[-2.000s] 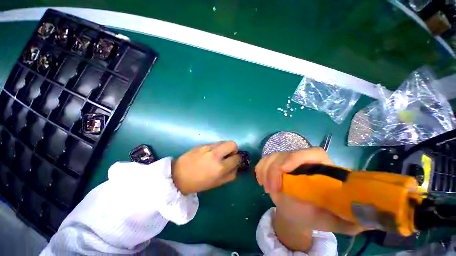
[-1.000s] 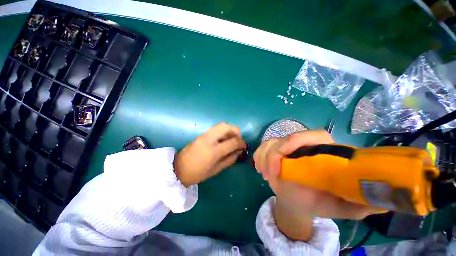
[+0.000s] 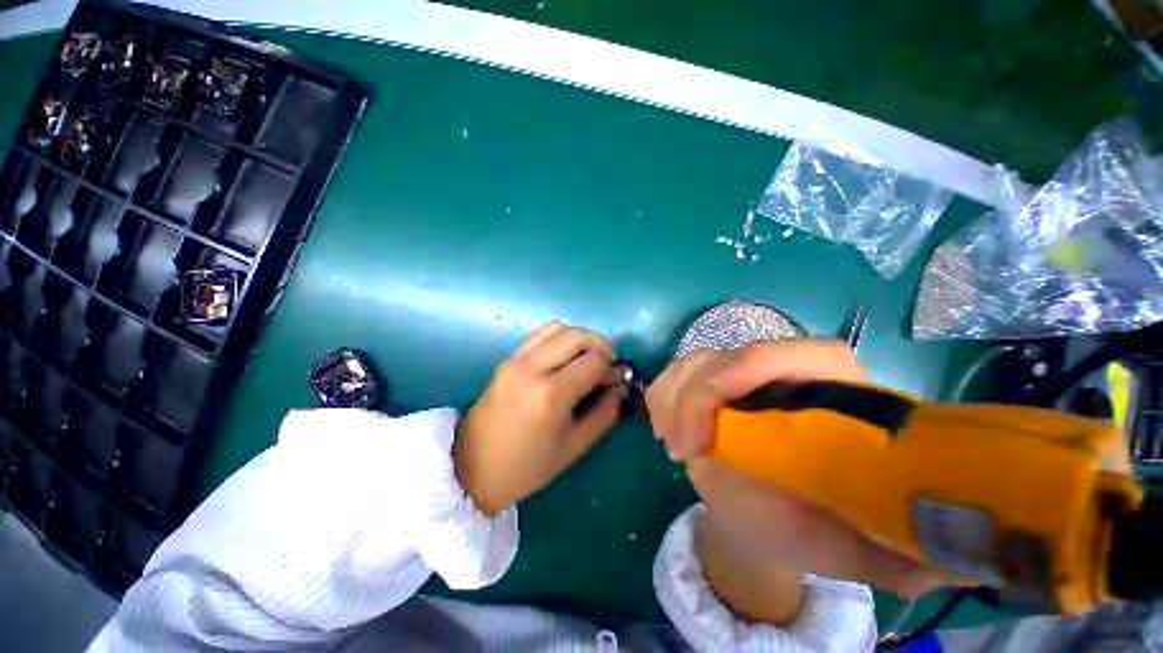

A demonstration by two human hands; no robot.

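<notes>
My left hand (image 3: 542, 415) holds a small black device housing (image 3: 629, 389) between its fingers, just left of my right hand; most of the housing is hidden. My right hand (image 3: 753, 427) is closed around the orange electric screwdriver (image 3: 880, 478), whose body points to the lower right. The screwdriver's tip is hidden by my fingers. Another black housing with a shiny inside (image 3: 343, 379) lies on the green bench above my left sleeve. The round silver screw plate (image 3: 737, 328) sits behind my right hand, partly covered by it.
A black blister tray (image 3: 153, 274) at the left holds several units. Small white specks (image 3: 745, 237) lie beside a small clear bag (image 3: 848, 198). A crumpled larger bag (image 3: 1071, 249) and a pointed metal tool (image 3: 857, 328) are at the right. A white-edged strip (image 3: 612, 87) runs behind.
The view has shifted slightly. My left hand's fingers have changed position a little on the housing. The screwdriver's rear end has moved lower than one second ago; both hands stay close together.
</notes>
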